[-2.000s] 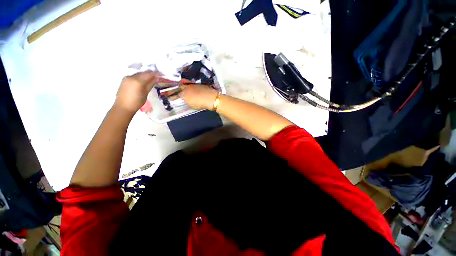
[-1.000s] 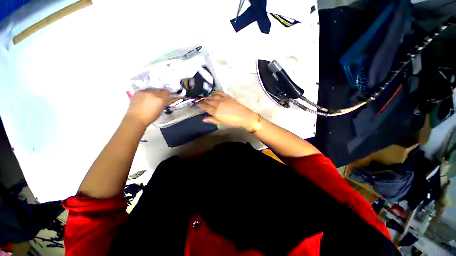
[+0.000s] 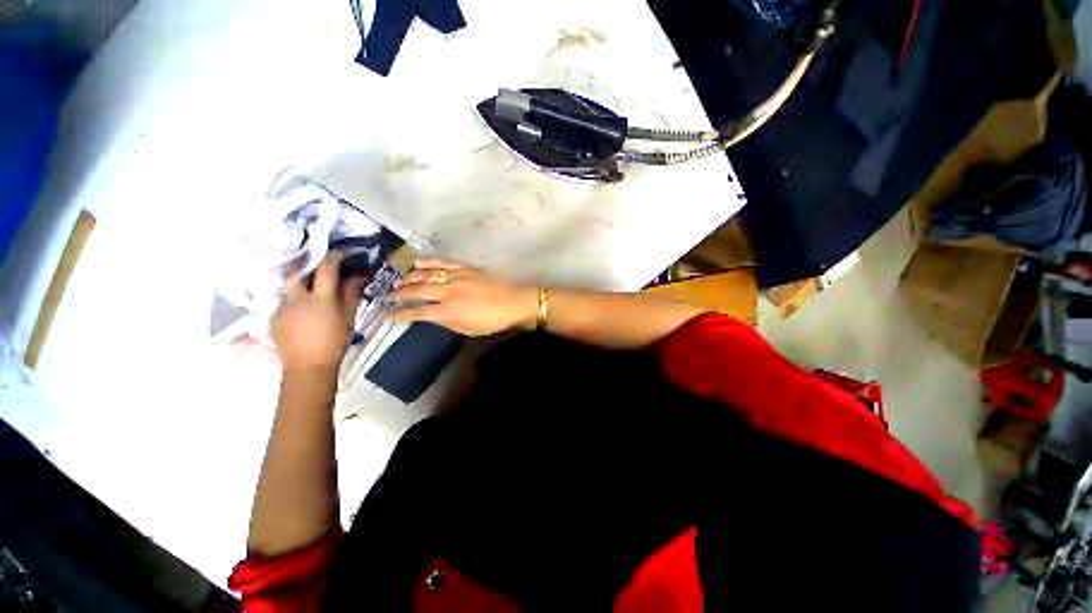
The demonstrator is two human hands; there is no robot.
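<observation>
A clear plastic tub [image 3: 357, 359] filled with white and dark scraps [image 3: 314, 228] sits on the white table. My left hand [image 3: 314, 314] is over the tub's left part, its fingers bent down among the scraps. My right hand [image 3: 461, 297] lies at the tub's right edge with its fingertips at the scraps. Whether either hand grips a scrap cannot be told. A dark flat fabric piece [image 3: 414, 359] lies on the table beside the tub, below my right hand.
A black steam iron [image 3: 557, 129] with a coiled hose [image 3: 683, 146] rests on the white table [image 3: 479, 216]. Dark fabric pieces [image 3: 395, 30] lie at the far edge. A wooden strip [image 3: 60, 287] lies at the left. An open cardboard box [image 3: 976, 287] with dark cloth stands at the right.
The view has turned, so the table and iron appear shifted left. My left hand has moved from the tub's near edge in among the scraps. My right hand stays at the tub's right side.
</observation>
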